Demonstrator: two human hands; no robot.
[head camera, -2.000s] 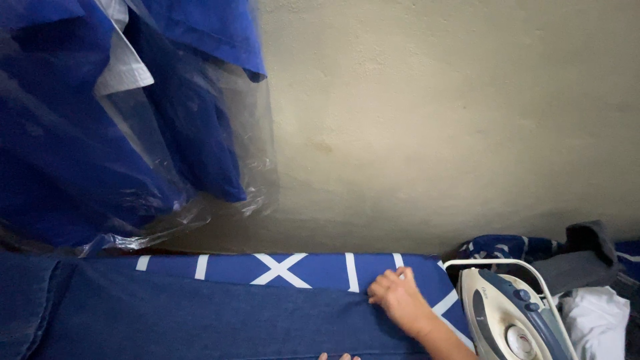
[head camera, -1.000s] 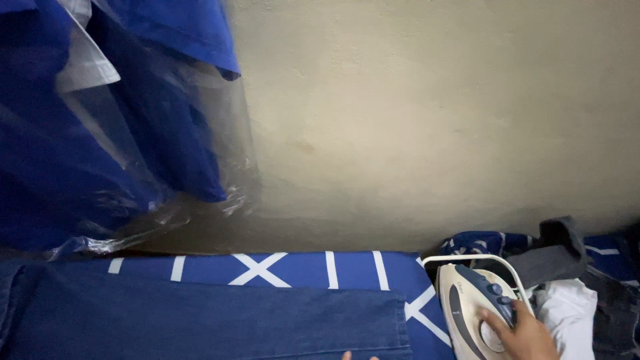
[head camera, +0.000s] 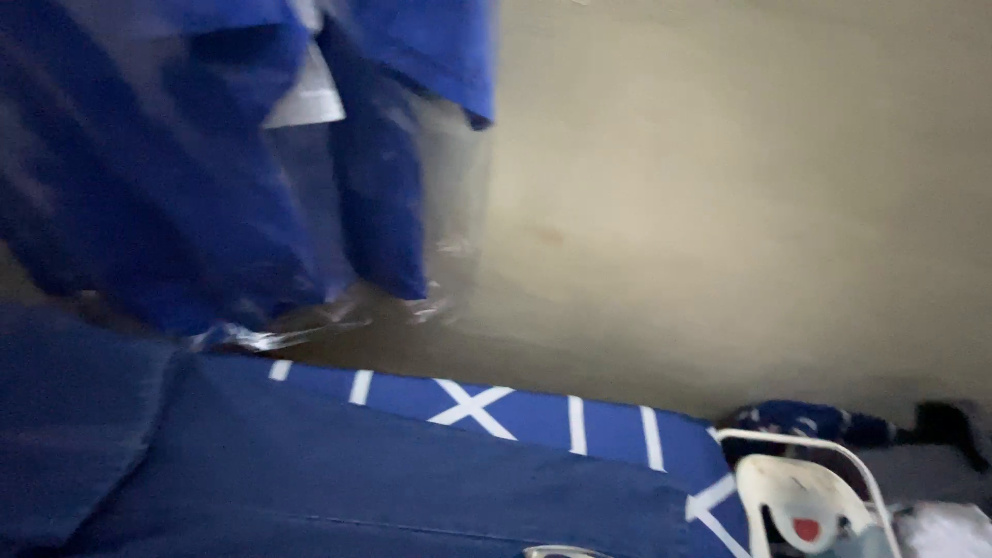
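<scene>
Dark blue denim trousers (head camera: 372, 480) lie lengthwise over an ironing board with a blue cover with white lines (head camera: 535, 415). At the bottom edge, over the denim, a small part of a clothes iron (head camera: 566, 552) shows; the rest of it is cut off. The board's white iron rest (head camera: 802, 484), with a red mark, is bare at the lower right. Neither my left hand nor my right hand is in the picture, so what they hold is hidden.
Blue garments in clear plastic (head camera: 194, 178) hang at the left, close above the board. A plain wall (head camera: 697, 194) stands behind it. Dark patterned cloth (head camera: 798, 418) and a white cloth (head camera: 945, 531) lie beyond the board's right end. The view is blurred.
One second ago my right hand was on the iron at the rest. Now the iron is off the rest and partly visible over the trousers, and both hands are out of view.
</scene>
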